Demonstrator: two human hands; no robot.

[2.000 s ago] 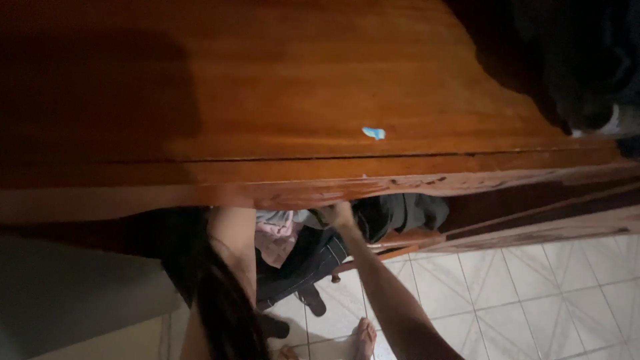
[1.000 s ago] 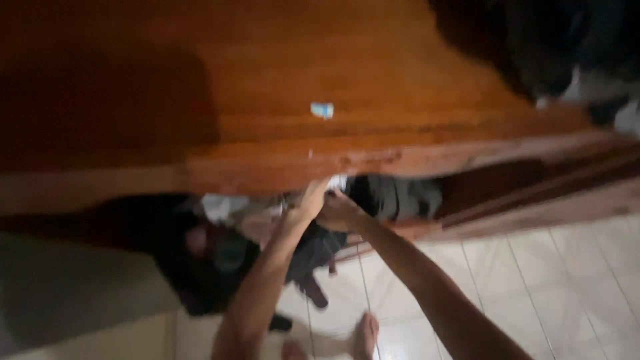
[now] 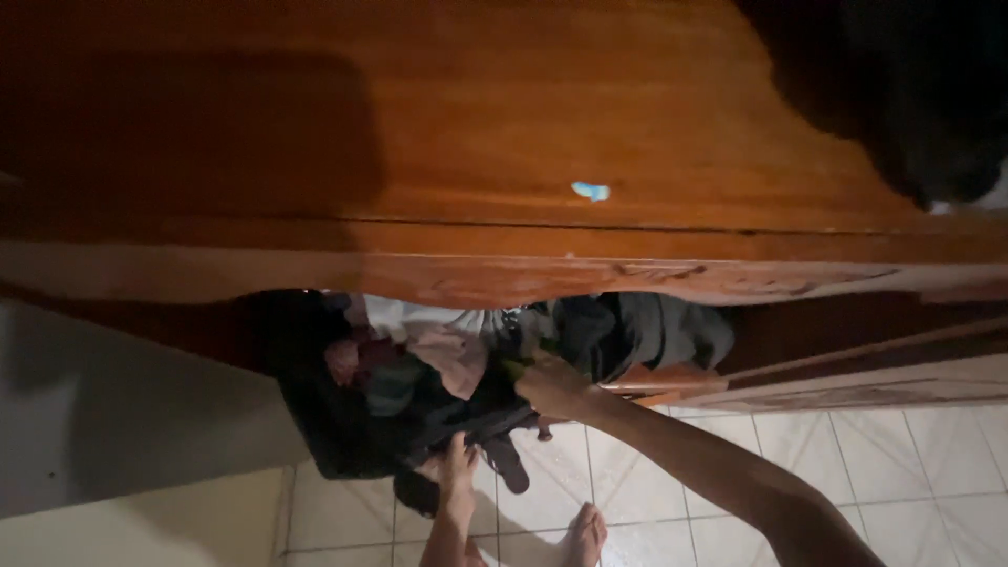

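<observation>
Below the carved edge of a wooden dresser top sits an open drawer [image 3: 677, 383] full of clothes. My right hand [image 3: 551, 386] is at the clothes with its fingers curled on a dark green cloth; dimness blurs the grip. Just left of it lie a pink cloth [image 3: 453, 358] and a white garment [image 3: 394, 316]. Folded grey clothes [image 3: 661, 327] fill the drawer's right part. Dark garments [image 3: 339, 425] hang over the drawer front at the left. My left hand [image 3: 459, 465] is lower, beside the hanging dark cloth, its fingers partly spread; whether it touches the cloth is unclear.
The wooden top [image 3: 551, 102] bears a small blue-and-white scrap [image 3: 591, 190] and a dark bundle [image 3: 906, 94] at the right. A grey panel [image 3: 142, 409] stands at the left. Below are the tiled floor [image 3: 732, 488], dark footwear [image 3: 508, 465] and a bare foot [image 3: 587, 531].
My left hand has moved down, away from my right hand, which it was beside one second ago. More of the white and pink cloth shows in the drawer.
</observation>
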